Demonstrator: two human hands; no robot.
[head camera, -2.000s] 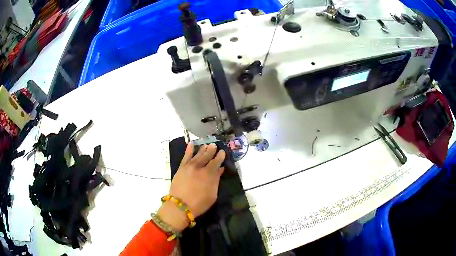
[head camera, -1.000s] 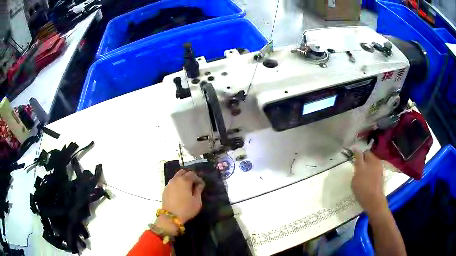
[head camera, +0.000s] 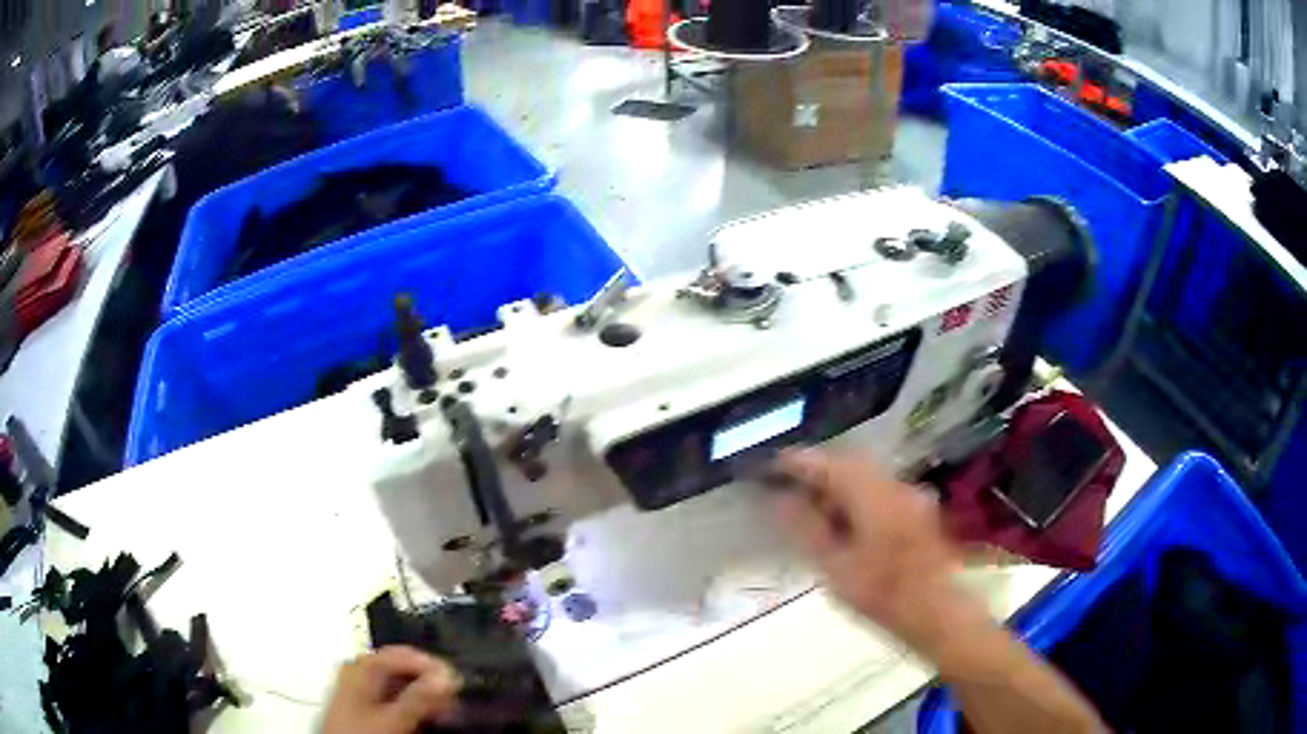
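The dark camouflage panel (head camera: 487, 667) lies at the left end of the white sewing machine (head camera: 674, 344), its top edge by the presser foot and needle area (head camera: 502, 581). My left hand (head camera: 390, 691) is at the bottom edge of the picture, partly cut off, fingers curled on the panel's left side. My right hand (head camera: 874, 545) is raised in front of the machine's control panel (head camera: 760, 423) and is blurred. It holds a slim dark tool, which looks like the thread snips (head camera: 810, 488). Thread and stitches are too small to see.
A pile of black straps (head camera: 122, 645) lies at the left. A phone (head camera: 1058, 466) rests on a red cloth (head camera: 989, 502) at the right end. Blue bins (head camera: 358, 294) stand behind the table, and another blue bin (head camera: 1197, 502) stands at right. A cardboard box (head camera: 810, 108) is on the floor.
My right hand came into view near the snips at the table's right, then moved left and up with the dark tool. My left hand stays at the panel. The view has swung up and right.
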